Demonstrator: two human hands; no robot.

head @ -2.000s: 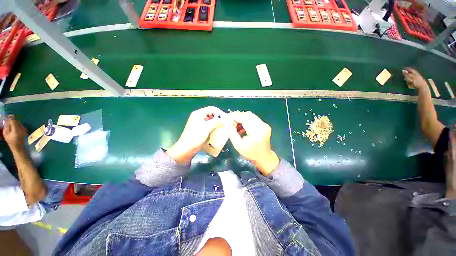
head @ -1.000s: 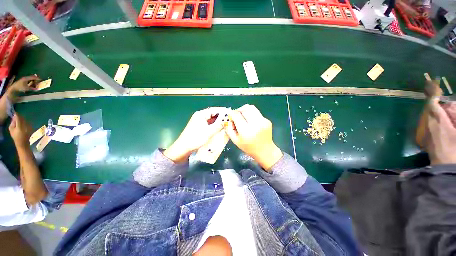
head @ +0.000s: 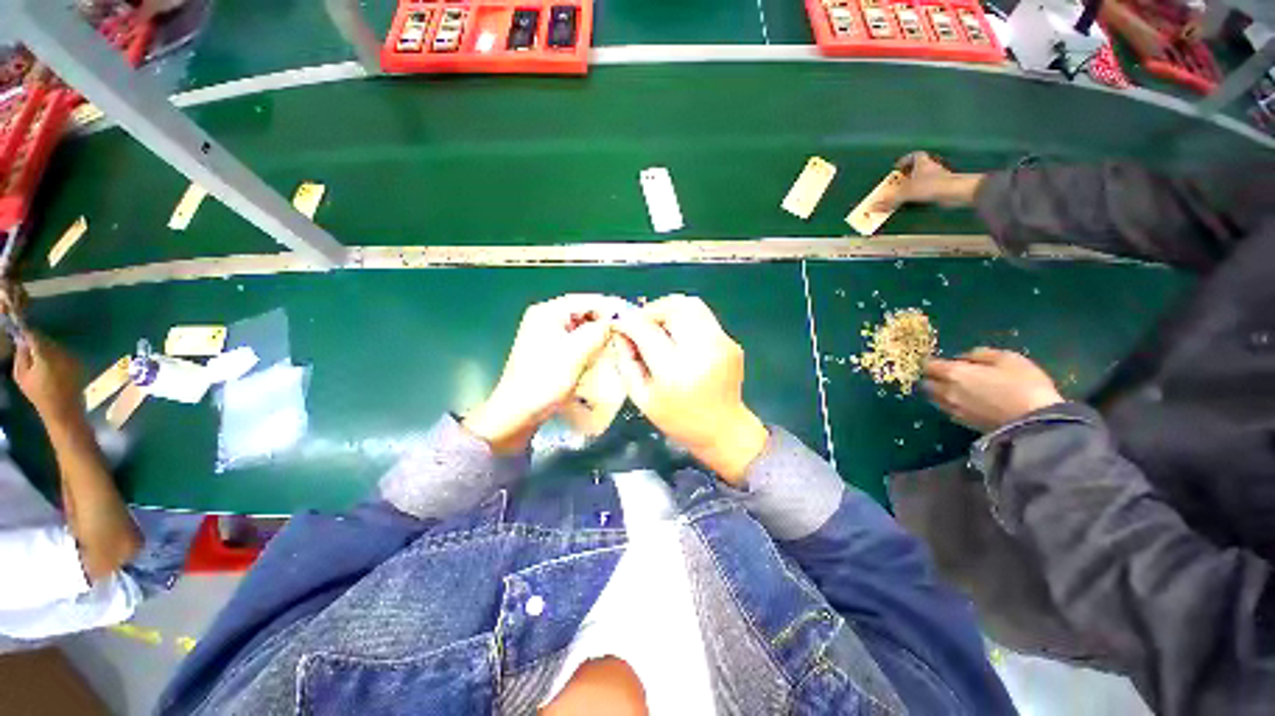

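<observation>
My left hand (head: 543, 367) and my right hand (head: 688, 378) are close together over the dark-green bench in front of my chest. Between them they hold a cream-yellow oblong housing (head: 601, 390), its lower end pointing down towards me. Fingers and thumbs of both hands meet at its upper end and cover most of it. Small dark spots show at the fingertips there. Any tiny part between the fingertips cannot be made out.
Spaced-out housings (head: 660, 200) lie on the green belt beyond the pale rail (head: 559, 255). A tan pile (head: 899, 346) is right of the white line, a person's hand (head: 993, 388) at it. Left are a clear bag (head: 263, 414) and housings (head: 196, 340). A post (head: 182, 129) crosses upper left.
The person on the right has leaned in, one hand on a belt housing, the other at the pile. Belt housings have shifted left. My hands stay together, the held housing now more covered.
</observation>
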